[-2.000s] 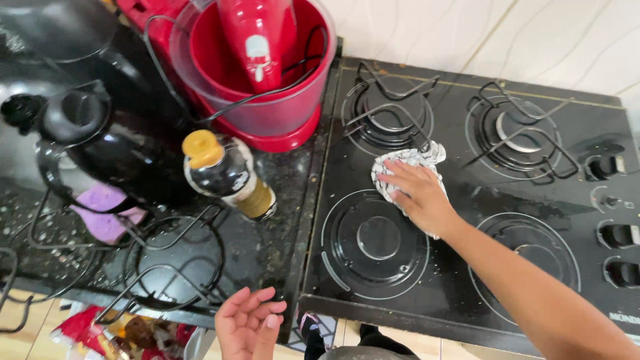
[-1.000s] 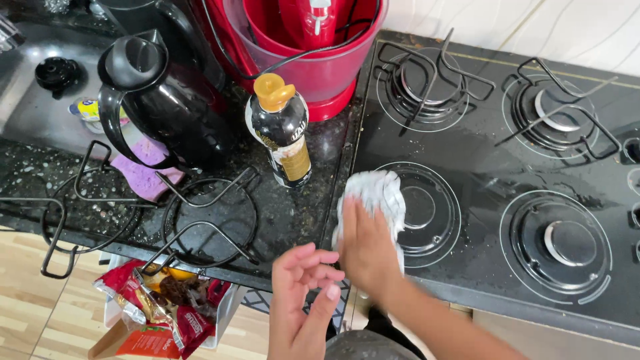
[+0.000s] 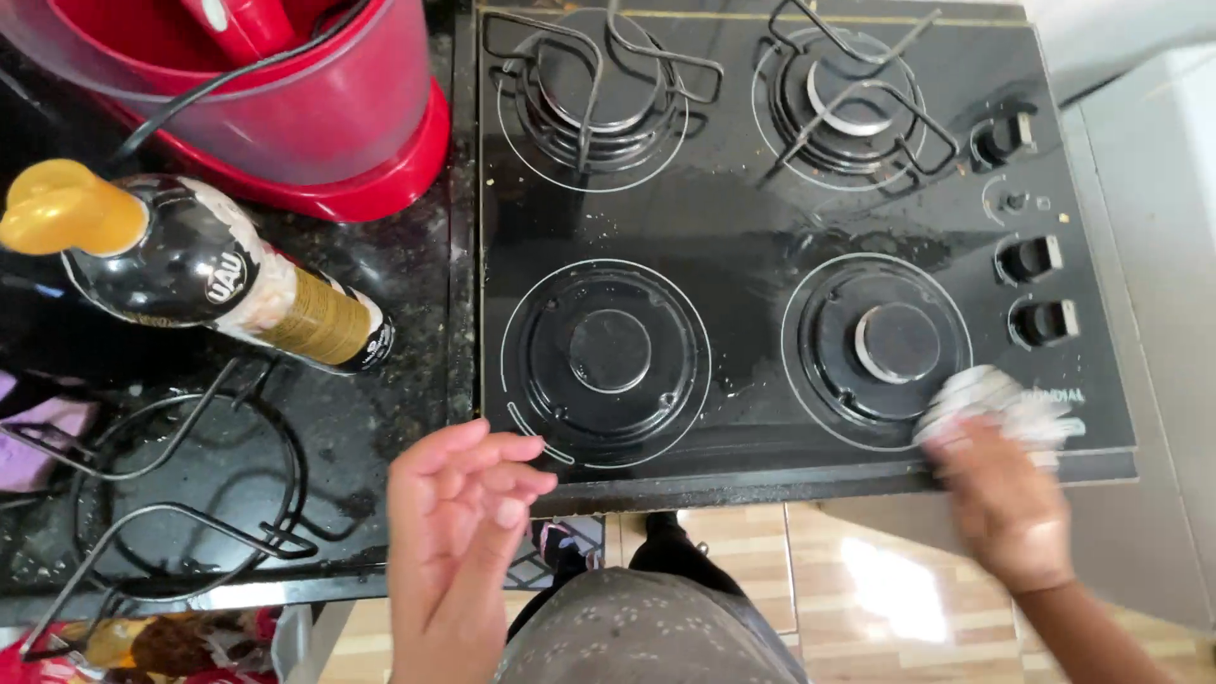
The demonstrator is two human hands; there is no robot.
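Observation:
My right hand (image 3: 997, 503) presses a crumpled white patterned cloth (image 3: 988, 408) on the front right corner of the black glass cooktop (image 3: 741, 285), beside the front right burner (image 3: 898, 342). Motion blurs hand and cloth. My left hand (image 3: 461, 541) hovers palm up near the cooktop's front left edge, fingers apart and slightly curled, holding nothing. The front left burner (image 3: 610, 351) has no grate over it. Wire grates (image 3: 594, 95) stand over the two rear burners. Small crumbs and wet streaks show on the glass.
A black bottle with a gold cap (image 3: 313, 318) stands left of the cooktop, before a red tub-shaped appliance (image 3: 380, 171). Removed wire grates (image 3: 294, 475) lie on the dark stone counter beside a purple sponge (image 3: 57, 442). Control knobs (image 3: 1045, 323) line the right side. Packets fill a container below left.
My right hand has moved the cloth from the front left burner to the front right corner. Two seconds ago it was near the cooktop's middle. The view has shifted and come closer.

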